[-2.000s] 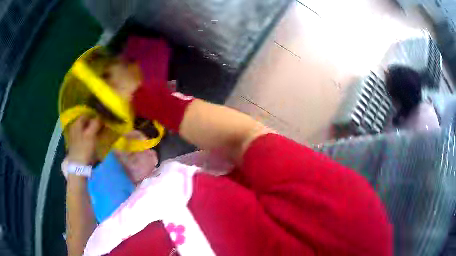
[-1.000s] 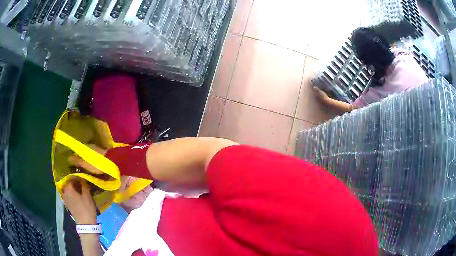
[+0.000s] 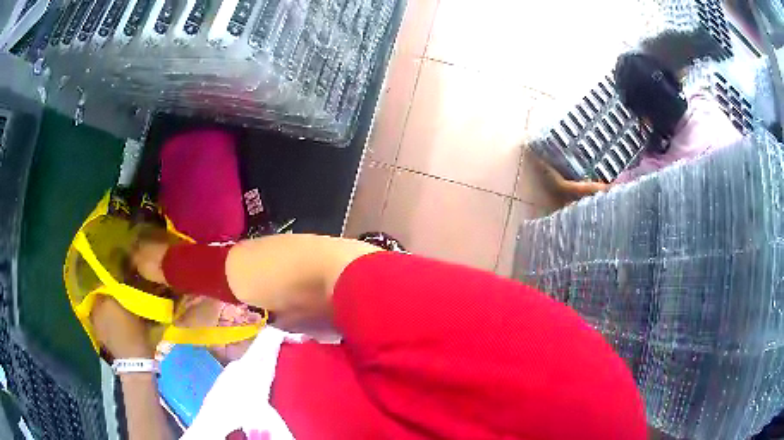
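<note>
A yellow tote bag (image 3: 96,247) with yellow handles lies open at the left bench edge. My right hand (image 3: 148,259), with a dark red wristband, reaches into its mouth; the fingertips are blurred and partly hidden, so I cannot tell what they hold. My left hand (image 3: 119,325), with a pale band on the wrist, grips the bag's near rim; its fingers are partly hidden. A light-blue flat packet (image 3: 187,378) and a pale pink cloth (image 3: 236,348) lie beside the bag, near my white apron.
A magenta pouch (image 3: 203,182) lies on the dark bench beyond the bag. Clear tray stacks stand behind it (image 3: 301,77) and at right (image 3: 636,292). A person (image 3: 692,129) handles a tray of dark parts (image 3: 593,129) over the tiled floor. A green mat (image 3: 64,189) is at left.
The view has swung and steadied. Since one second ago, my right hand and the bag have shifted slightly left. My left hand has moved a little up and further into the bag's mouth.
</note>
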